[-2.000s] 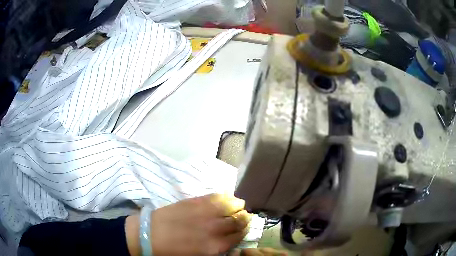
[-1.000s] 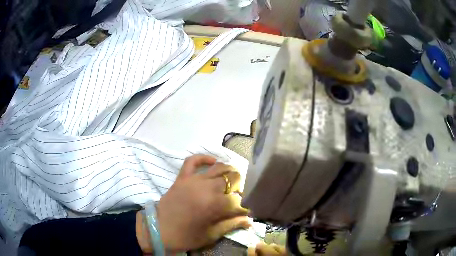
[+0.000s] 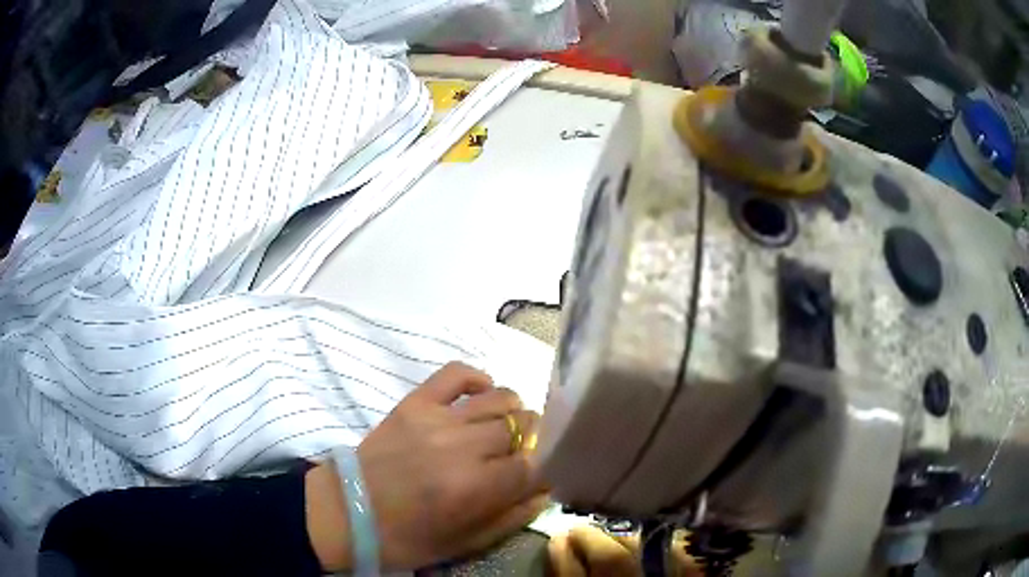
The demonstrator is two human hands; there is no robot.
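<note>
White cloth with thin dark stripes (image 3: 214,383) lies in a large crumpled heap from the left up to my left hand. My left hand (image 3: 451,479), with a gold ring and a pale bracelet, rests with bent fingers on the cloth's near end, beside the sewing machine head (image 3: 632,327). A small pale piece (image 3: 553,520) shows at its fingertips. My right hand (image 3: 592,555) shows only as fingertips at the bottom edge, under the machine head; its hold is hidden. The needle is hidden.
A striped strip (image 3: 395,186) runs over the white tabletop (image 3: 451,248) to its back edge. Yellow stickers (image 3: 465,144) are on the tabletop. A blue-topped object (image 3: 979,141) and a bright green item (image 3: 846,70) stand behind the machine, beside dark cloth. More cloth lies at the back.
Since two seconds ago my left hand has turned and its ring shows. Since one second ago it has shifted slightly, and the pale piece under its fingers shows less.
</note>
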